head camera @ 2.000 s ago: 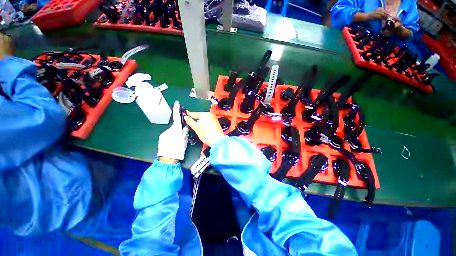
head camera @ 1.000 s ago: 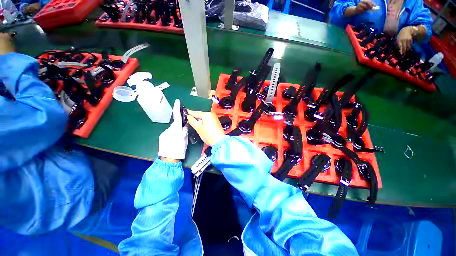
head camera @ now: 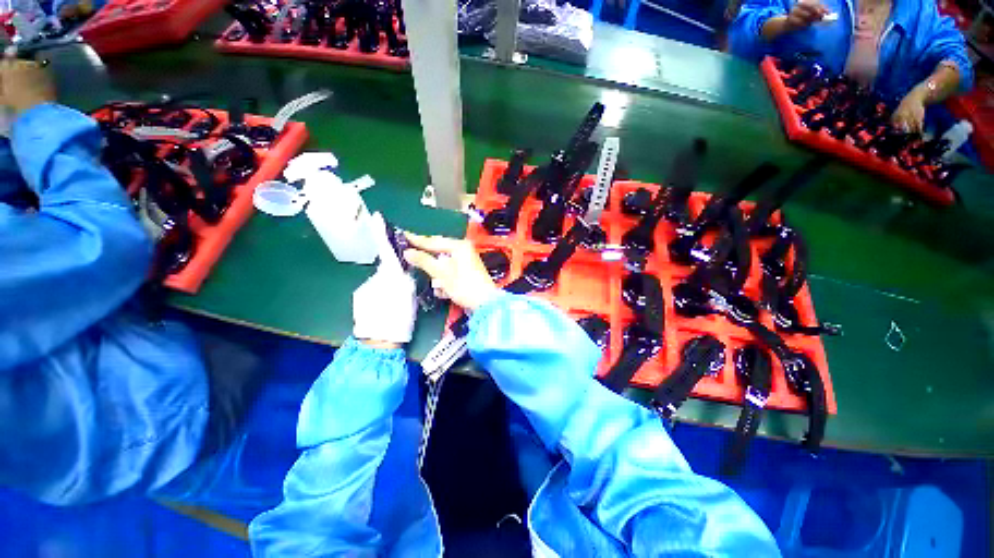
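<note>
My left hand (head camera: 384, 296), in a white glove, holds a dark watch (head camera: 399, 242) upright at its fingertips, left of the tray. My bare right hand (head camera: 452, 268) touches the watch from the right with its fingertips; whether it grips the watch or a small thing is too small to tell. The orange-red tray (head camera: 572, 286) holds several black-strapped watches, their straps sticking up or hanging over the front edge. A white perforated strap (head camera: 603, 174) stands among them. A pale strap (head camera: 445, 347) lies at the bench edge below my right hand.
A white bottle (head camera: 340, 222) and a clear round dish (head camera: 279, 197) stand behind my left hand. A pale upright (head camera: 436, 109) rises behind the tray. A neighbour's blue sleeve (head camera: 76, 218) and another watch tray (head camera: 234, 218) are at left. Another person works at a tray (head camera: 856, 153) at back right.
My left hand has tilted slightly and shifted a little right, with the watch still at its fingertips. My right fingers have shifted slightly on it. The person at back right has lowered one hand to their tray.
</note>
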